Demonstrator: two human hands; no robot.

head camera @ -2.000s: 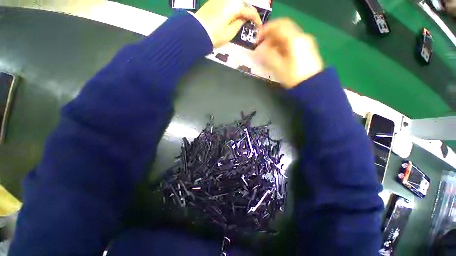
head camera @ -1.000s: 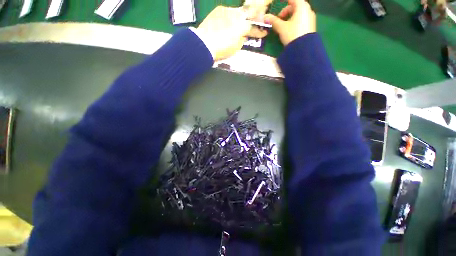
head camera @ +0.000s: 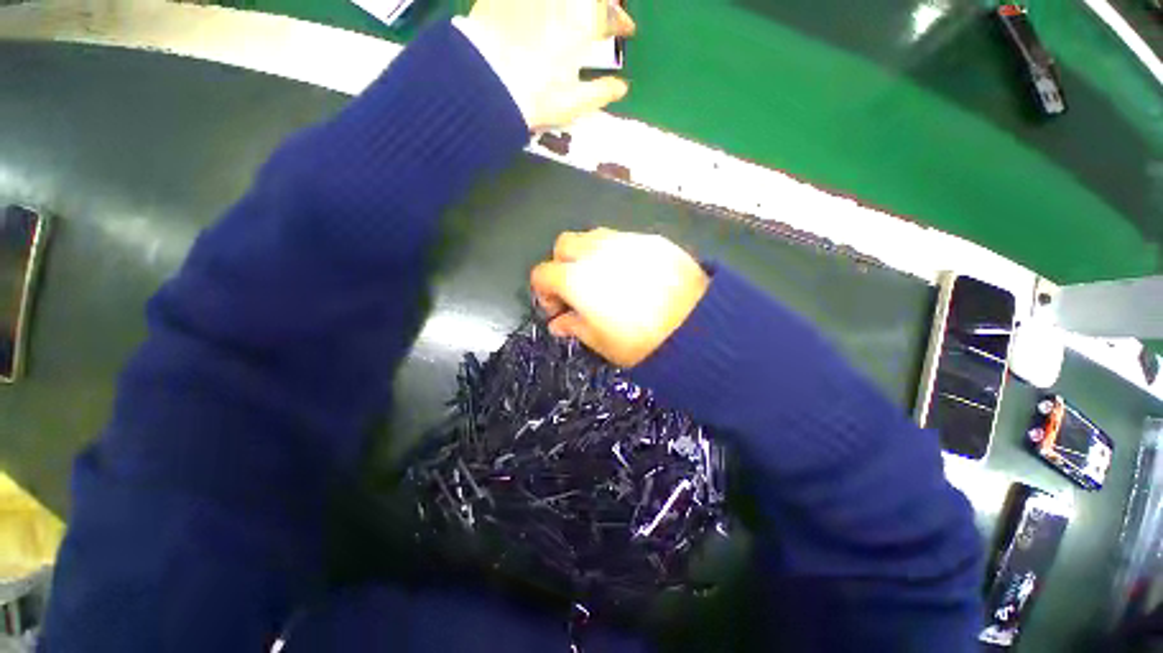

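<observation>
A loose pile of thin black flex cables (head camera: 580, 472) lies on the dark green bench top in front of me. My right hand (head camera: 619, 291) is at the far edge of the pile, with its fingers closed together at the strips; whether a strip is between them cannot be told. My left hand (head camera: 548, 58) is beyond the cream rail, over the green belt, holding a phone unit (head camera: 612, 49) that is mostly hidden by the fingers and cut by the top edge.
The cream rail (head camera: 765, 204) separates bench and belt. Another unit (head camera: 1031, 61) lies on the belt. At right are a smartphone (head camera: 976, 364), a white round object (head camera: 1037, 355), a small unit with orange (head camera: 1074, 443) and a black housing (head camera: 1024, 561). Another smartphone (head camera: 18, 293) lies at left.
My right hand has left the unit at the belt and come back to the pile. My left hand stays at the unit. The view has shifted, and the belt units have moved.
</observation>
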